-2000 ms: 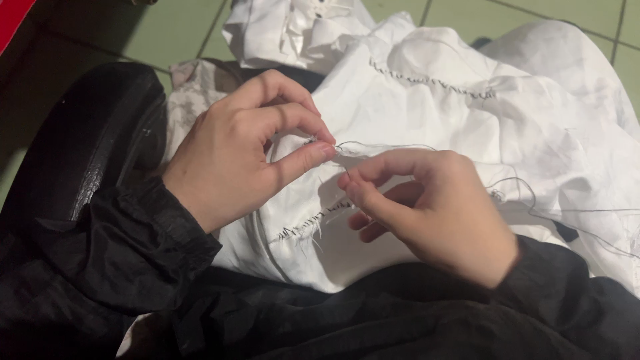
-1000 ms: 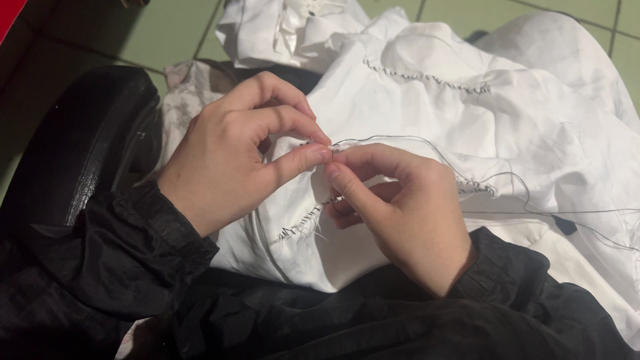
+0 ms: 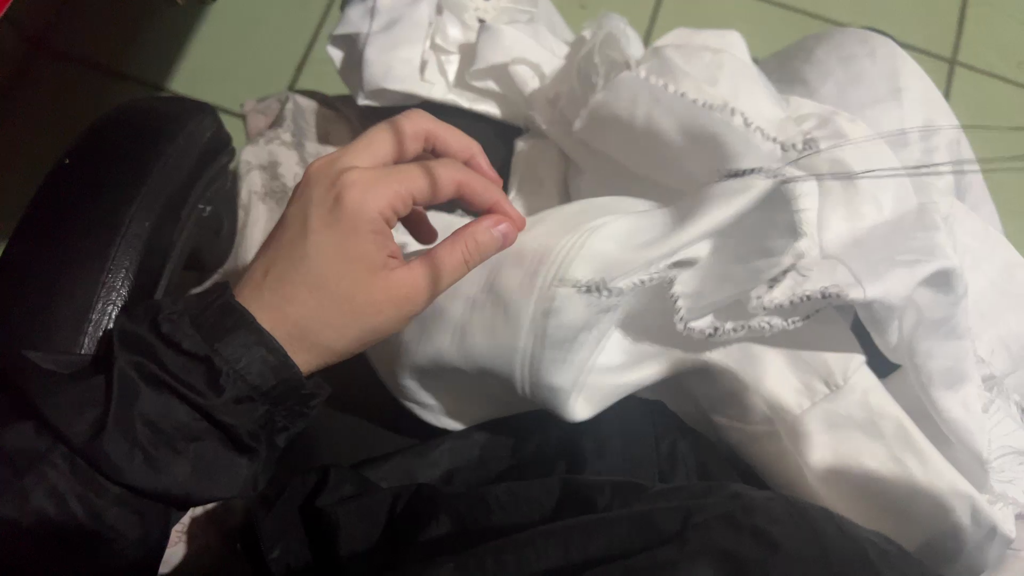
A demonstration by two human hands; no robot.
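Note:
White fabric (image 3: 608, 336) lies bunched across my lap, with rows of dark hand stitches (image 3: 728, 324) along its edges. My left hand (image 3: 376, 232) hovers over the cloth at the centre-left, its thumb and index fingertips together; nothing shows between them, and whether it still touches the cloth is unclear. Out of view is my right hand. Dark threads (image 3: 888, 170) run from a raised fold of the fabric to the right edge of the view, and the fold is drawn up toward them. No needle is visible.
A rounded black padded object (image 3: 104, 216) stands at the left. Black clothing (image 3: 560, 504) covers the area nearest me. Green floor tiles (image 3: 256, 48) with dark joints show at the top, behind a further bunch of white cloth (image 3: 448, 56).
My right hand has left the view, having been at my left fingertips before. The threads now stretch to the right, and the stitched fabric is pulled up into folds.

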